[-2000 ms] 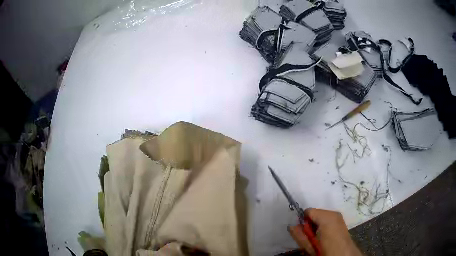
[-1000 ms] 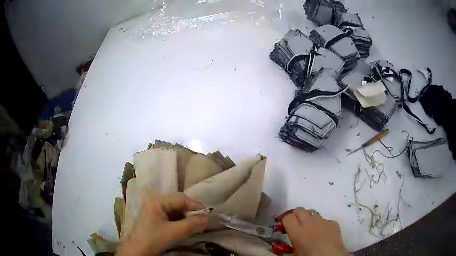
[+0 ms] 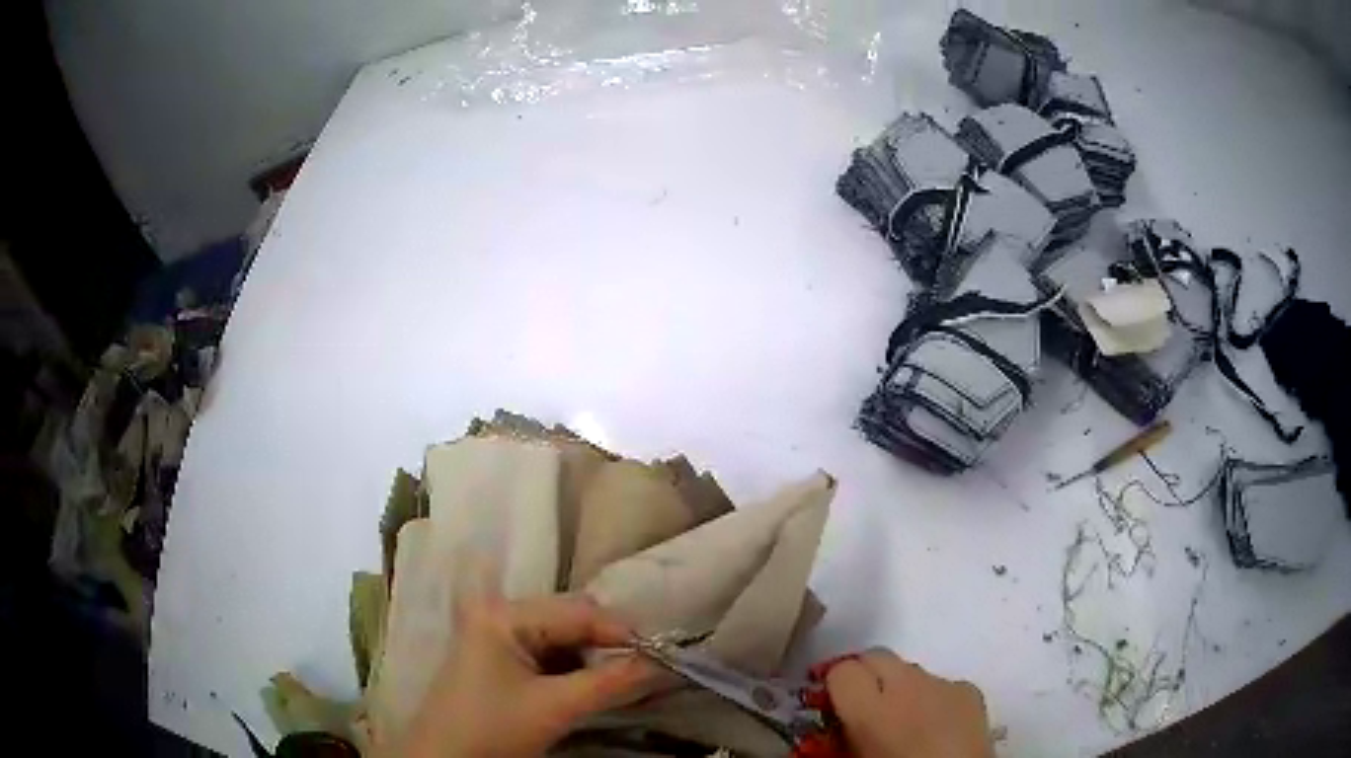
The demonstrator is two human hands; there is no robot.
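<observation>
A heap of beige cloth pieces (image 3: pixel 496 518) lies at the lower middle, with olive pieces (image 3: pixel 366 622) showing at its left edge. My left hand (image 3: pixel 526 674) pinches a beige cloth edge between thumb and fingers. My right hand (image 3: pixel 896 708) holds red-handled scissors (image 3: pixel 748 689). Their silver blades point left, and the tips are at the cloth edge beside my left fingertips. Whether the blades are closed on a thread is too blurred to tell.
Tied bundles of grey pieces (image 3: pixel 948 388) lie at the upper right with a cream tag (image 3: pixel 1126 317) and dark strips (image 3: pixel 1227 282). An awl-like tool (image 3: pixel 1133 446) and thread scraps (image 3: pixel 1119 592) lie at right. Plastic film (image 3: pixel 667 52) is at the far edge. A cloth heap (image 3: pixel 141 415) stands left.
My left hand has come into view and holds the cloth edge. The scissors have moved left to the cloth. The beige cloth is refolded, and the whole view has shifted.
</observation>
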